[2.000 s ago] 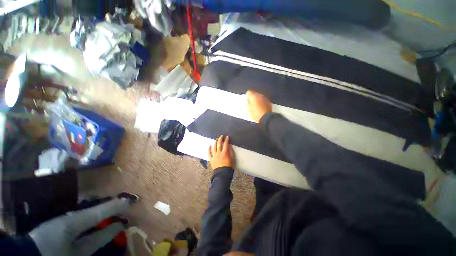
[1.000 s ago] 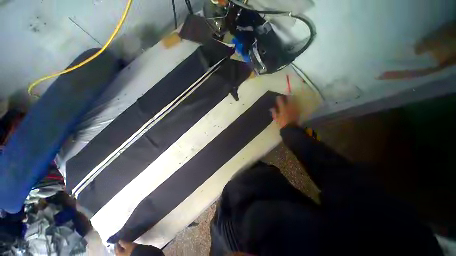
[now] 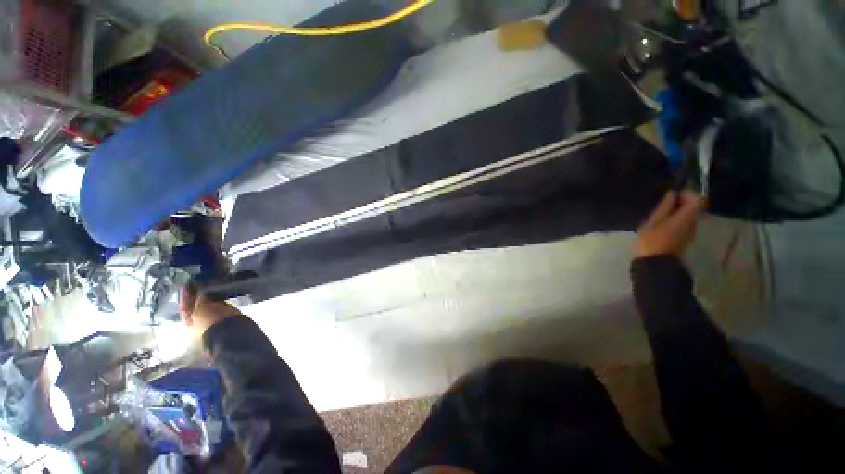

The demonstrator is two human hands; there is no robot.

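A long dark cloth panel [image 3: 445,222] lies across the table, its near edge slightly wavy. My left hand [image 3: 206,313] pinches dark cloth at its left end. My right hand [image 3: 669,225] is closed on dark cloth at its right end, beside the iron; the fingertips are partly hidden. Whether the held cloth is a separate strip over this panel is hard to tell. A second dark panel [image 3: 482,137] lies behind it, with thin white lines between them.
The off-white table cover [image 3: 445,324] shows nearest me. A dark iron with a looping hose [image 3: 741,167] stands at the right. A blue padded board [image 3: 232,139] and yellow cable [image 3: 315,31] are behind. A blue basket [image 3: 190,407] and heaped garments [image 3: 130,278] are at the left.
The separate dark strip nearest my body has left its place, baring the cover. Both hands have moved away from me to the farther panels. The view has turned.
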